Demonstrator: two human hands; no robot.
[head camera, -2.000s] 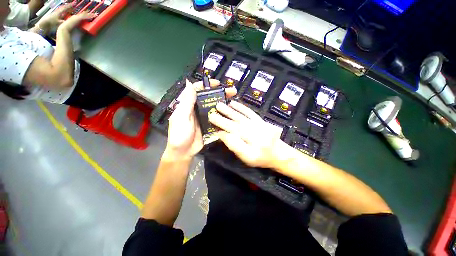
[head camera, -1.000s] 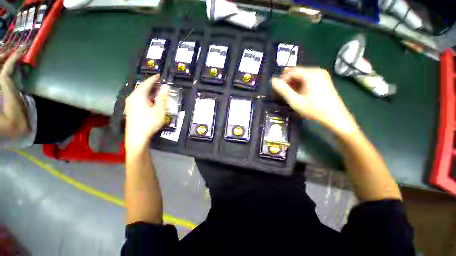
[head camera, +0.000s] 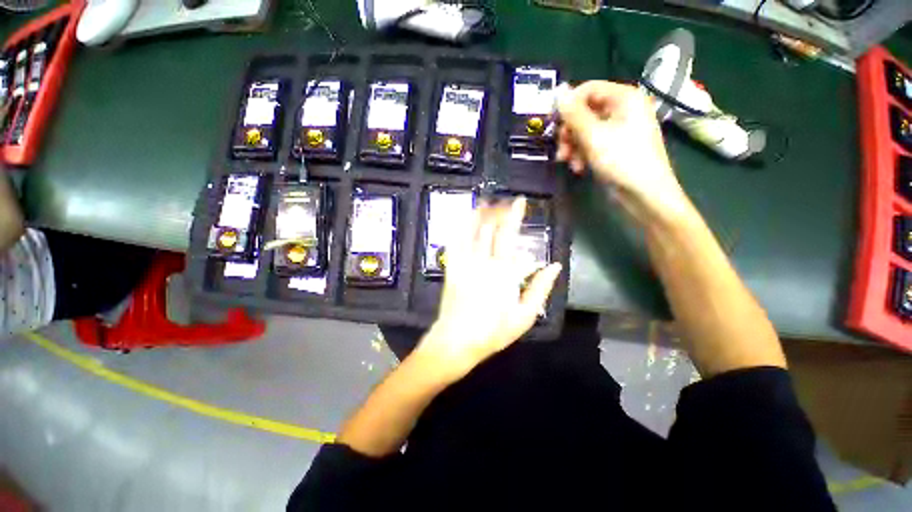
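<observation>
A black foam tray lies at the bench's front edge with black electronic units in two rows of pockets. Most show a white label and a gold disc, like the unit in the front row. My left hand is over the front right pockets, fingers spread, partly covering the units there. My right hand is beside the back right unit, thumb and fingers pinched together; whether something small is between them cannot be told. A thin data cable reaches the unit in the front row.
Handheld barcode scanners lie behind the tray and at its right. Red trays with units stand at the far left and right. A white mouse is at the back left. A red stool and part of a person are at left.
My left hand has moved from the tray's left side to its front right. My right hand stays near the back right unit. Earlier, both hands held a unit with its gold print up.
</observation>
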